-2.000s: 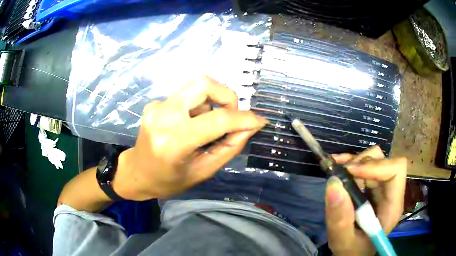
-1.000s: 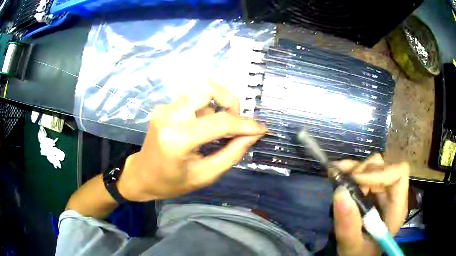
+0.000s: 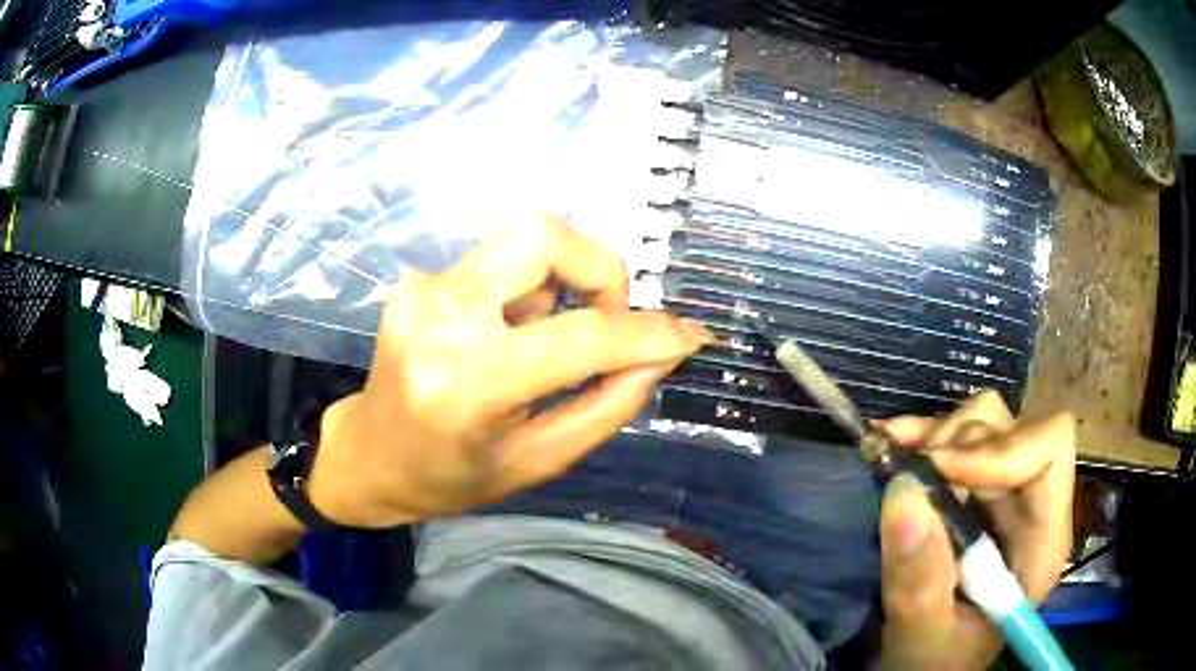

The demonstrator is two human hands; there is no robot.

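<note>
Black circuit strips (image 3: 866, 282) lie side by side on a brown board, with strong glare on the upper ones. White end pieces (image 3: 652, 249) with small dark ends stand in a column at their left. My left hand (image 3: 505, 380) pinches a hair-fine strand, perhaps solder wire, at the fingertips over the lower strips' left part; the strand is barely visible. My right hand (image 3: 977, 511) holds a soldering iron (image 3: 820, 387) like a pen. Its tip points up-left at a lower strip, just right of my left fingertips. Whether it touches is unclear.
A shiny clear plastic sheet (image 3: 328, 171) spreads left of the strips, partly under my left hand. A round tin (image 3: 1112, 112) stands at the upper right of the brown board (image 3: 1095, 341). A silvery roll in a holder (image 3: 33, 151) is far left. A blue tray edge (image 3: 184, 16) is upper left.
The view has shifted slightly. Both hands have moved slightly down the strips compared with two seconds ago. My left hand keeps its pinch and my right hand keeps the iron.
</note>
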